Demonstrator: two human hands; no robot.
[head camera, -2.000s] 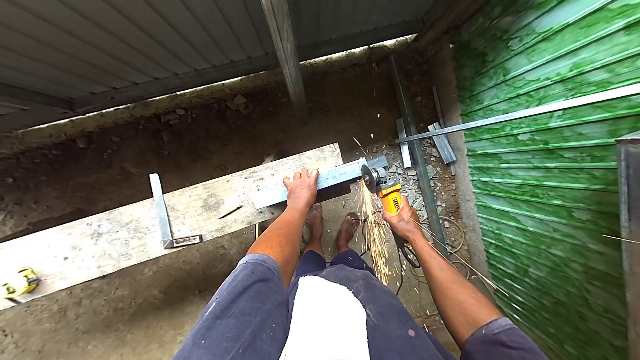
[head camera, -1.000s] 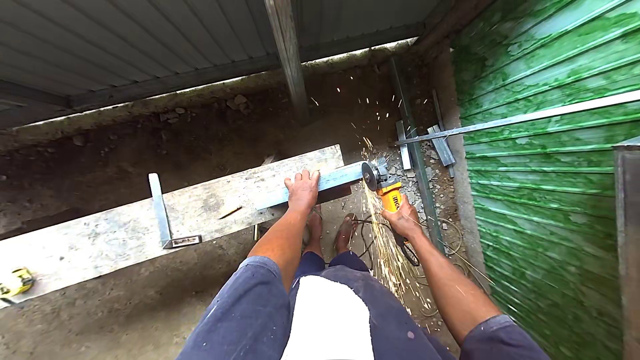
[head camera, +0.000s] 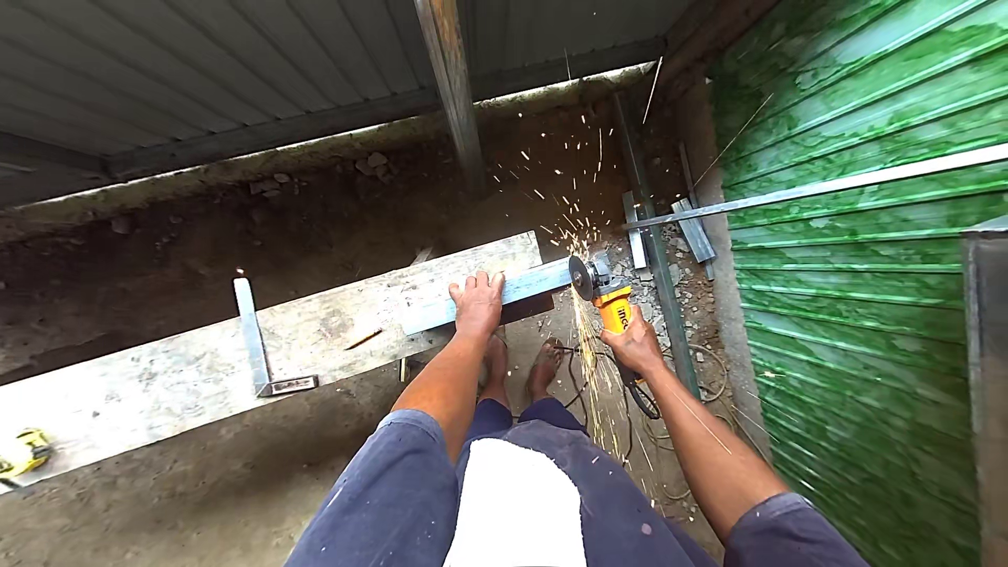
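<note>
My right hand (head camera: 634, 342) grips the body of a yellow Ingco angle grinder (head camera: 614, 307). The grinder's disc (head camera: 583, 277) meets the right end of a metal bar (head camera: 535, 283), and sparks fly up and down from there. With its fingers spread over the bar, my left hand (head camera: 478, 303) presses it onto a wooden plank (head camera: 346, 315); the bar's right end overhangs the plank. A try square (head camera: 256, 339) and a pencil (head camera: 364, 339) lie on the plank to the left. Farther left sits a yellow tape measure (head camera: 30, 450).
Metal offcuts (head camera: 693, 230) and a long metal section (head camera: 665, 276) lie on rubble at the right. A thin metal bar (head camera: 850, 183) crosses before the green corrugated wall (head camera: 858, 299). A wooden post (head camera: 453, 87) stands ahead. Cables (head camera: 713, 374) lie near my feet.
Two seconds ago a piece of the bar stuck out to the right past the disc; now the bar ends at the disc. More sparks spray upward now. My left hand stays in place.
</note>
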